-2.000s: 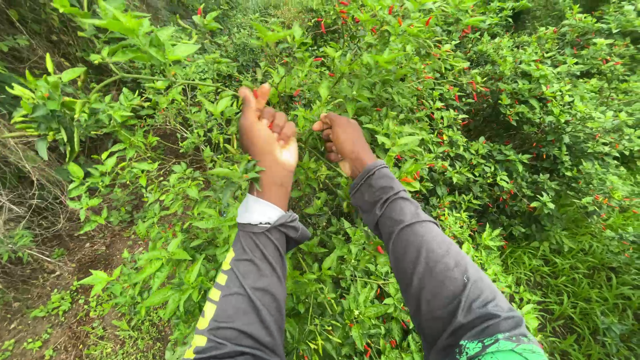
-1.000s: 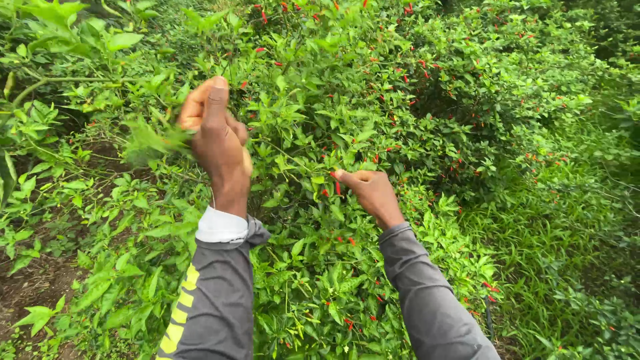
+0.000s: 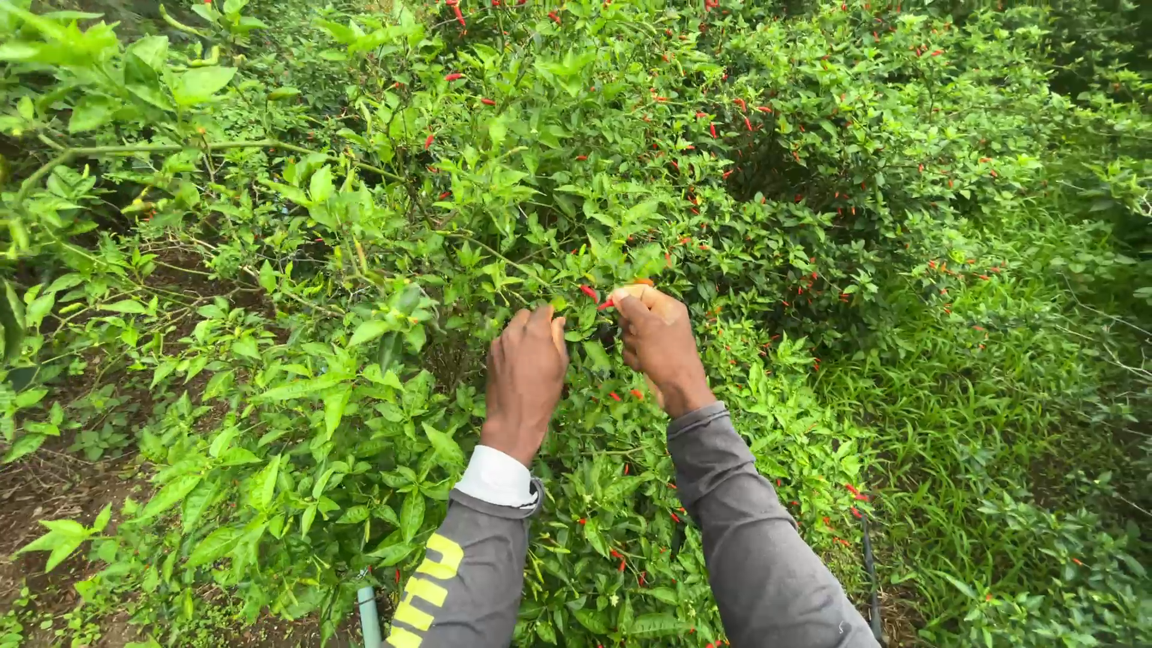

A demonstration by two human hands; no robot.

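Note:
My right hand [image 3: 661, 342] pinches a small red chili pepper [image 3: 607, 304] between thumb and forefinger, at the middle of the chili bush. Another red chili [image 3: 589, 293] hangs just left of those fingertips. My left hand [image 3: 526, 373] is a little to the left, back of the hand up, among the leaves [image 3: 450, 315]; its fingers are curled and their tips are partly hidden, so what it holds cannot be told. Both forearms wear grey sleeves, and a white cuff [image 3: 497, 477] shows at the left wrist.
A long green branch [image 3: 216, 146] reaches across the upper left. More bushes with red chilies [image 3: 747, 117] stand behind. Grass [image 3: 936, 405] grows at right, bare soil [image 3: 54, 495] lies at lower left. A grey-green pipe [image 3: 369, 616] and a black tube [image 3: 869, 576] rise near the bottom.
My left hand has come down and right from the upper left leaves, now close beside my right hand. My right hand stays by the red chilies.

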